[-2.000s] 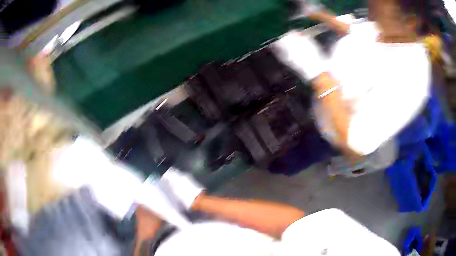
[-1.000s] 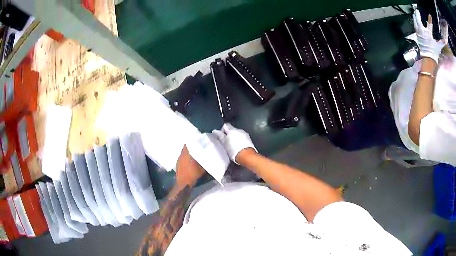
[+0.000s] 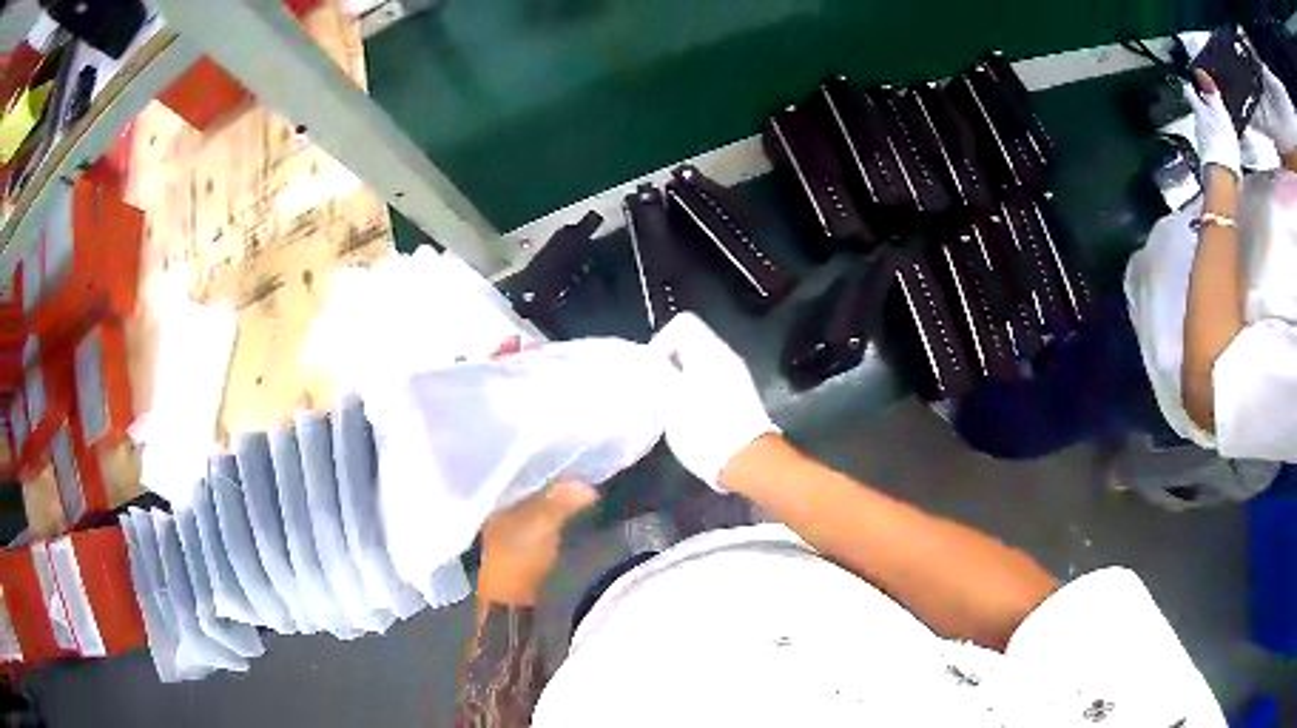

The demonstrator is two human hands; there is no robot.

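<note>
A translucent white protective sleeve [image 3: 498,420] is stretched out in front of me, limp and wrinkled. My left hand [image 3: 534,533], bare with a tattooed forearm, holds its lower edge; its fingers are partly hidden by the sleeve. My right hand [image 3: 711,403], in a white glove, grips the sleeve's right end. I cannot tell whether a unit is inside. The sleeve stack [image 3: 441,292] lies behind it, partly covered. Bagged units [image 3: 285,526] stand on edge in a row at left.
Black electronic units [image 3: 889,150] stand in rows beyond my right hand, with loose ones [image 3: 718,235] nearer. Orange boxes [image 3: 86,590] are at far left by the plywood board [image 3: 285,185]. A metal post [image 3: 342,142] crosses upper left. A gloved co-worker [image 3: 1209,313] handles a black unit at right.
Since one second ago, the sleeve has been lifted and spread out leftward between my hands. My gloved right hand has turned and moved slightly right. The earliest frame is blurred by head motion.
</note>
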